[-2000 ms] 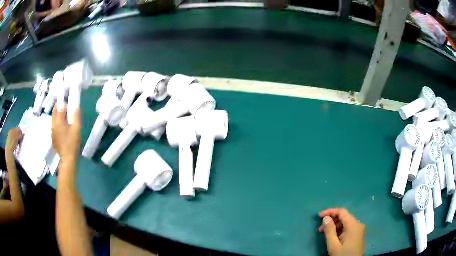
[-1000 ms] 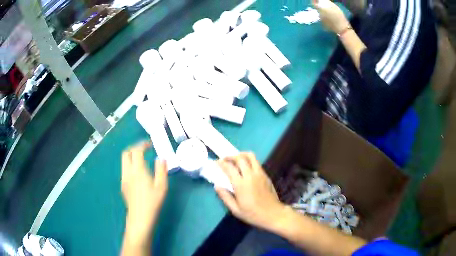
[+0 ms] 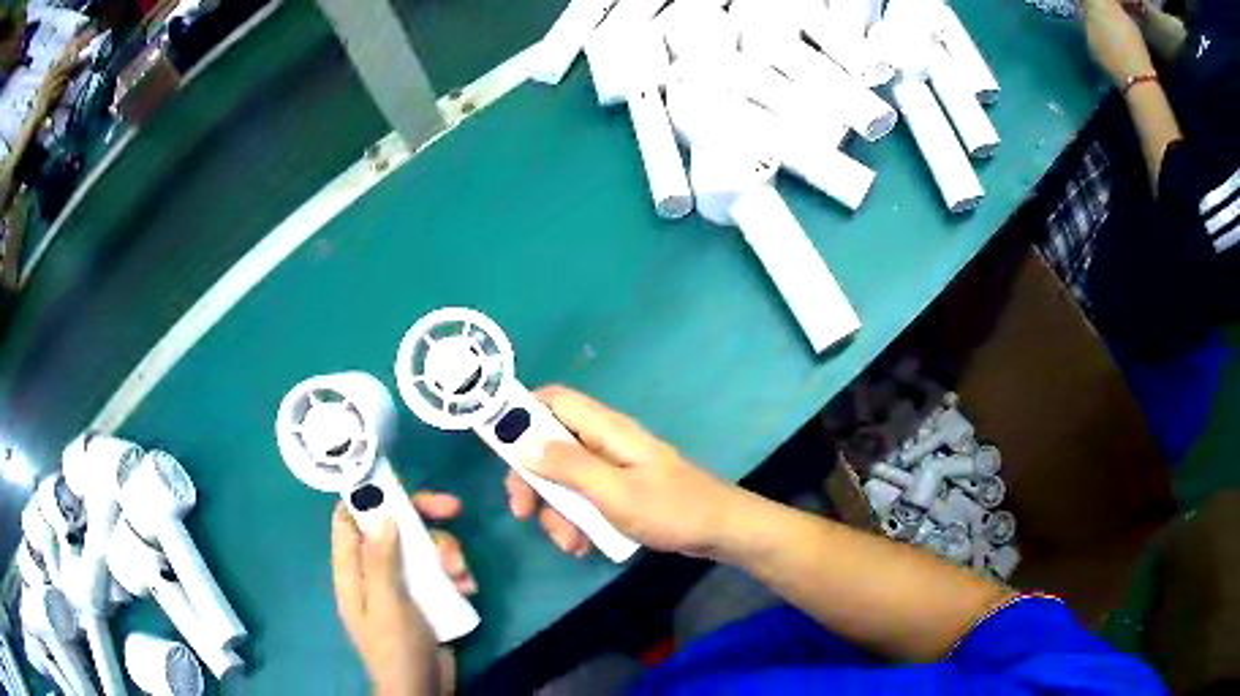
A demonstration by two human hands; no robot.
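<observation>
My left hand (image 3: 385, 585) is closed around the handle of a white handheld fan (image 3: 331, 432), its round head up and its open spoked grille facing me. My right hand (image 3: 612, 469) holds a second white fan (image 3: 457, 369) by the handle, its grille also facing me and its thumb below the dark oval display window (image 3: 513, 426). The left fan shows a similar dark window (image 3: 367, 498). No lit digits show. The two heads are side by side above the green bench. Parts of both handles are hidden by my fingers.
A heap of white fans (image 3: 802, 258) lies at the upper right of the green bench (image 3: 585, 306). Another group (image 3: 184, 571) lies at the lower left. A brown box (image 3: 1061, 394) below the bench edge holds white parts. A metal post (image 3: 381, 68) stands at the back; another worker's hand (image 3: 1118, 44) is at upper right.
Both hands now hold one fan each, heads raised. The view has shifted, so the heap is farther up and right and more of the left group shows.
</observation>
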